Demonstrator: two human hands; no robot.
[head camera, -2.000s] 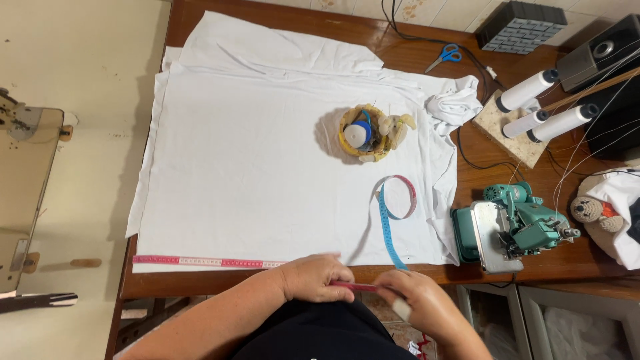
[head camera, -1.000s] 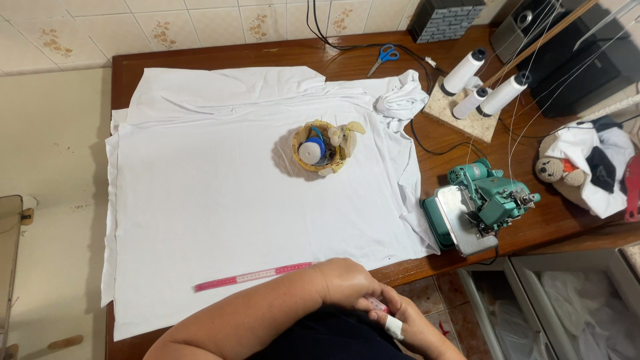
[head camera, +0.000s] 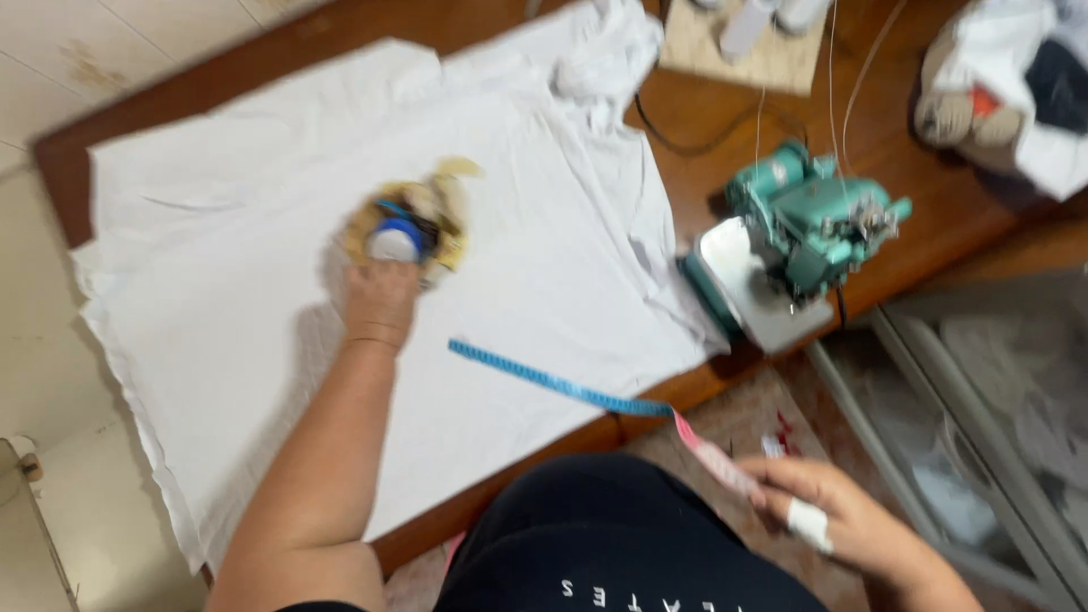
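Observation:
White fabric (head camera: 527, 221) lies spread over the wooden table. On it stands a small yellowish basket (head camera: 357, 225) holding a round blue-and-white object (head camera: 394, 241) and other small items. My left hand (head camera: 381, 302) is at the basket's near rim, its fingertips against the blue-and-white object; whether they grip it is blurred. Between thumb and fingers of my right hand (head camera: 820, 510), which has white tape on one finger, is the pink part of a tape measure (head camera: 552, 382). The blue part of the tape stretches leftward over the table edge and the fabric.
A green sewing machine (head camera: 807, 229) stands at the right of the table, with threads running up from it. Beyond are thread cones on a light board (head camera: 705, 51) and a bundle of white cloth with a crocheted toy (head camera: 952, 119). Grey-framed drawers (head camera: 926, 408) are at lower right.
My left hand has left my right hand and moved out over the fabric to the basket. My right hand has moved rightward with the tape measure, now stretched out. The view has shifted and turned.

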